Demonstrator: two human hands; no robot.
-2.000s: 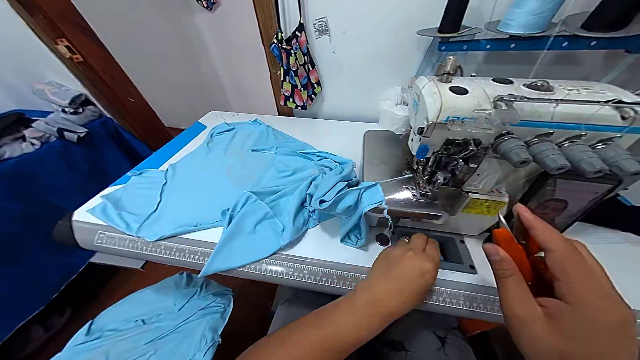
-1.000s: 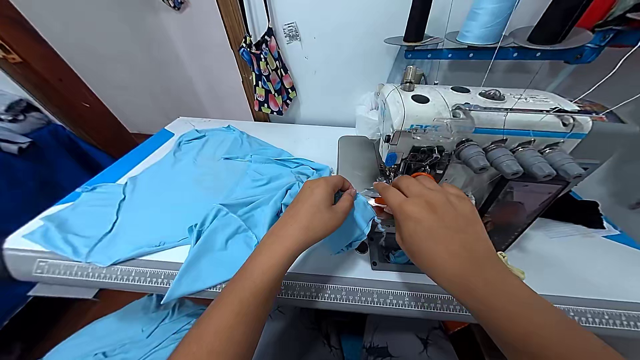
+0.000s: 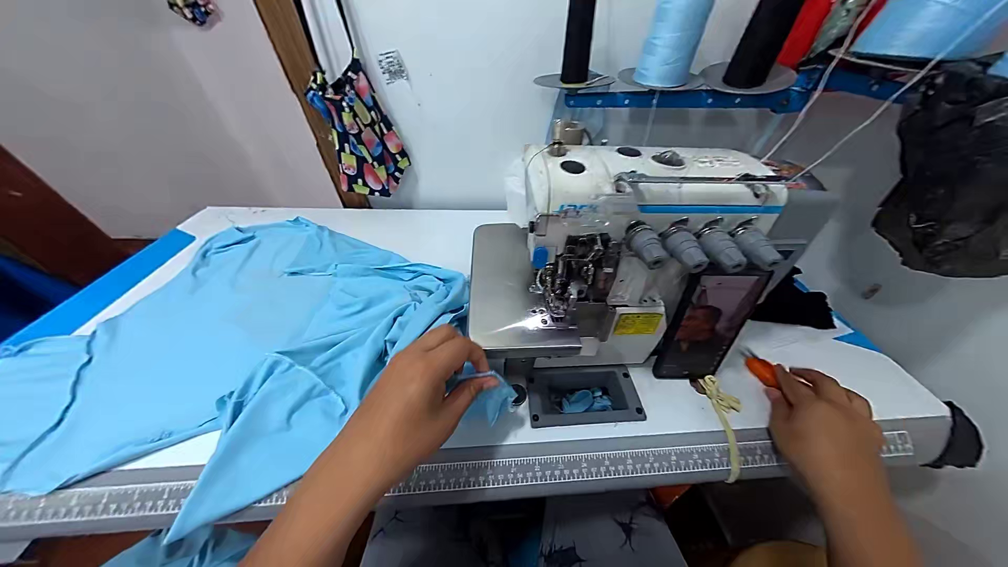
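Observation:
A light blue knit garment (image 3: 260, 291) lies spread over the left half of the table, one part hanging past the front edge. My left hand (image 3: 433, 378) pinches a corner of this fabric in front of the metal plate of a white overlock sewing machine (image 3: 661, 189). On the right, my right hand (image 3: 823, 409) holds small orange-handled thread snips (image 3: 762, 372) low over the tabletop, their tips pointing up and left. Between the hands, a grey recessed tray (image 3: 622, 413) holds blue fabric scraps (image 3: 587, 400).
A phone (image 3: 709, 323) leans against the machine. Beside it lie a yellowish cord (image 3: 720, 402) and black cloth (image 3: 791, 303). Thread cones (image 3: 673, 39) stand on a blue rack above. A ruler strip (image 3: 551, 470) runs along the table's front edge. A patterned cloth piece (image 3: 366, 134) hangs behind.
One second ago both hands were together at the fabric by the machine. My right hand has moved away to the right with the snips. My left hand still holds the fabric.

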